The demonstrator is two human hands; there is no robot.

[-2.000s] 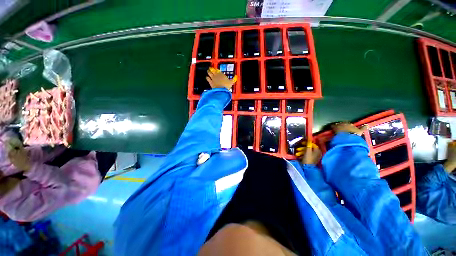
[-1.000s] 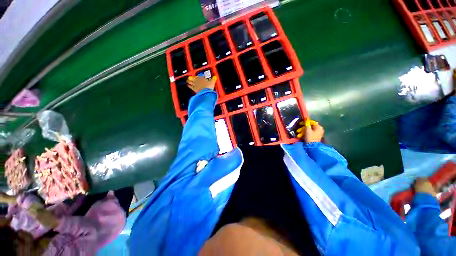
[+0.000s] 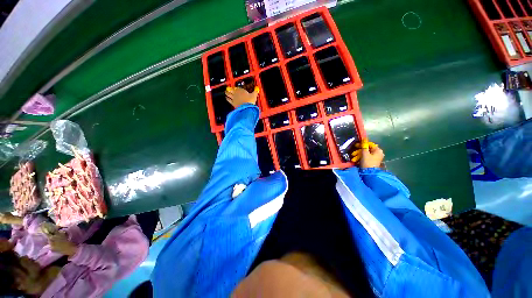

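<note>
An orange-red phone tray (image 3: pixel 354 78) lies tilted on the green bench, overlapping a second tray (image 3: pixel 361 119) nearer me. Both hold smartphones with dark screens. My left hand (image 3: pixel 242 97), with yellow finger cots, is over a smartphone (image 3: pixel 247 83) in the upper tray's near row, second slot from the left. Its fingers are spread across it, and the hand hides part of it. My right hand (image 3: pixel 368 156) is at the right edge of the lower tray. Its fingertips are by the corner of a glare-covered smartphone (image 3: pixel 344 137); whether they grip it is unclear.
Bundled pink parts (image 3: pixel 76 192) and clear plastic (image 3: pixel 69 137) lie at left by a person in pink sleeves (image 3: pixel 111 259). Another phone tray (image 3: pixel 503 41) is at upper right. A printed sheet (image 3: pixel 283 6) is beyond the metal rail. A small white label (image 3: pixel 438 208) is at lower right.
The view has tilted and shifted. The white screen at the lower tray's left is now dark, and the lit phone under my left hand looks darker. The neighbour's tray at right has left view.
</note>
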